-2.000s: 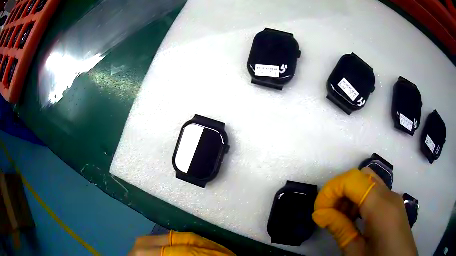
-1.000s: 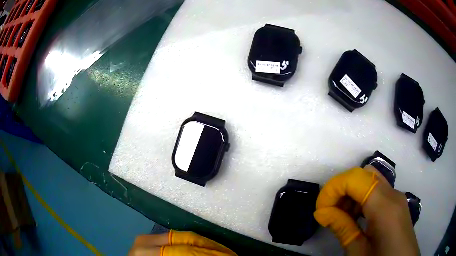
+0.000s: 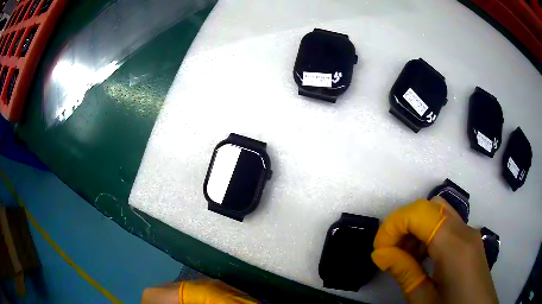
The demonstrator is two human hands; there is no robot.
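Observation:
A black smartwatch (image 3: pixel 347 255) lies face up on the white foam sheet (image 3: pixel 285 166) near its front edge. My right hand (image 3: pixel 437 252), with orange-yellow finger cots, is at the watch's right edge. Its thumb and forefinger are curled with their tips close together there; whether they pinch anything is not visible. My left hand (image 3: pixel 199 294), also in finger cots, is cut off by the bottom edge, left of the watch. Its fingertips are hidden. Another watch (image 3: pixel 238 177) with a bright white reflection on its screen lies further left.
Four labelled watches, including one at the back (image 3: pixel 325 64), lie across the foam. Two more are partly behind my right hand. A shiny clear plastic sheet (image 3: pixel 83 74) lies on the green bench (image 3: pixel 134 101). Red-orange trays stand at the upper left (image 3: pixel 37 56) and upper right (image 3: pixel 511 24).
My left hand has shifted left and slightly down, with less of it in view. My right hand stays at the watch's right edge. The watches have kept their places.

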